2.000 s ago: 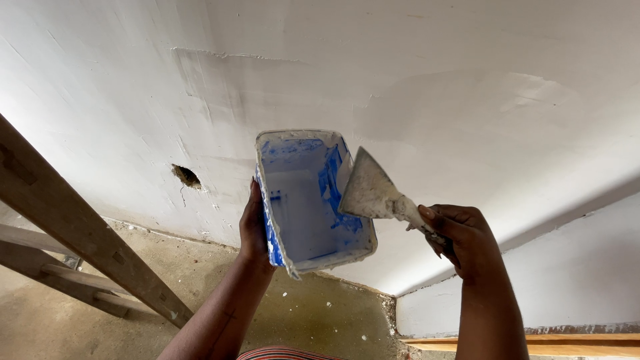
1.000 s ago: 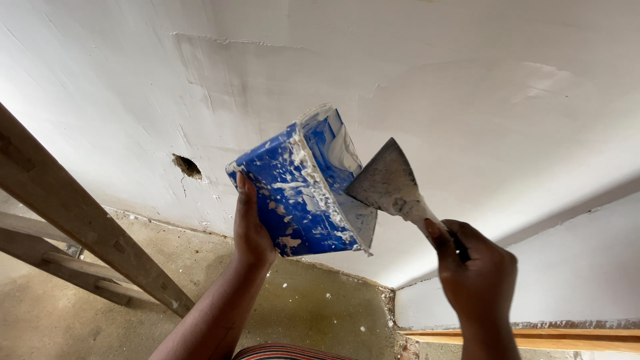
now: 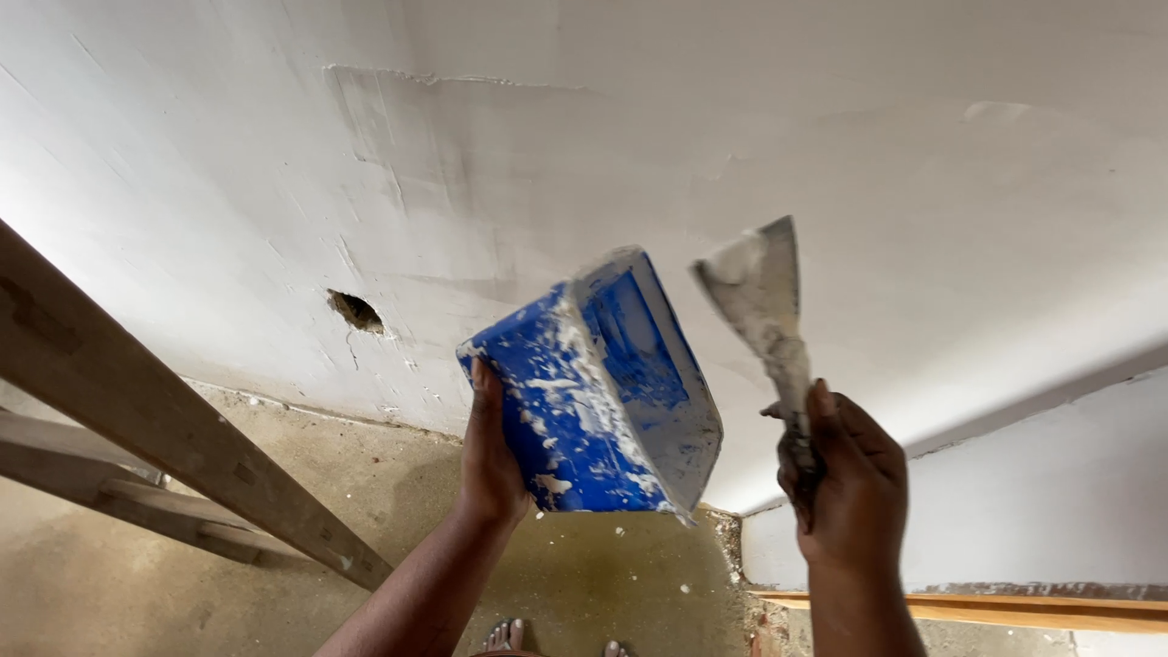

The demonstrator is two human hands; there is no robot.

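My left hand (image 3: 493, 452) grips a blue plastic tub (image 3: 566, 411) from its lower left side. The tub is tilted, its opening facing right, with white filler smeared over its outside and rim and some on the inner walls. To the right of the tub, my right hand (image 3: 844, 474) holds a putty knife (image 3: 762, 301) by its handle, blade upward and apart from the tub. A lump of white filler lies on the blade's left corner. Behind both is a whitish plastered wall (image 3: 566, 182), with a ragged-edged hole (image 3: 356, 311) left of the tub.
A wooden ladder (image 3: 201, 429) stands at the left, close to my left forearm. The concrete floor (image 3: 584, 566), spotted with white, shows below, with my feet at the bottom edge. At the lower right are another wall section (image 3: 967, 493) and an orange-brown wooden strip (image 3: 985, 610).
The putty knife has moved away from the tub's opening and now points upward, with filler on its blade. The tub, shown opening-first two seconds ago, has been turned so its smeared outside shows.
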